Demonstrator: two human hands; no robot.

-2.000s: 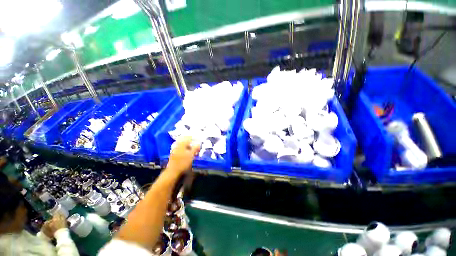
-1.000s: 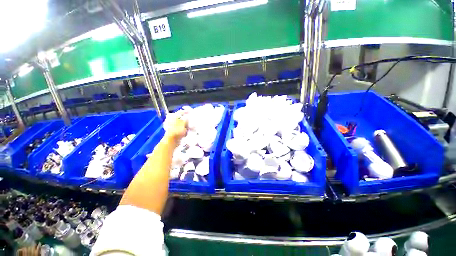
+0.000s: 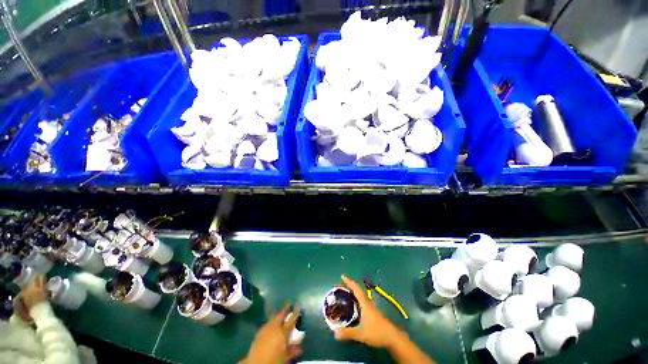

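Observation:
My right hand (image 3: 371,323) holds an open camera body (image 3: 341,308) upright on the green bench, its dark, coppery inside facing up. My left hand (image 3: 273,340) is just left of it, near the bottom edge, with a small white shell piece (image 3: 295,334) at its fingers, mostly hidden. The piece and the body are apart. Cutters with yellow handles (image 3: 389,301) lie right of my right hand. Several open units (image 3: 231,290) stand to the left. Several covered white camera heads (image 3: 538,293) are grouped at the right.
Blue bins stand in a row above the bench; two middle ones hold heaped white shells (image 3: 384,89). The far-right bin (image 3: 483,153) holds a silver tube (image 3: 554,126) and a white part. Another person's hands (image 3: 32,297) work at far left among more open units.
My left hand has come down from the left shell bin to the bench. My right hand and the body it holds are now in view. The view has tilted down.

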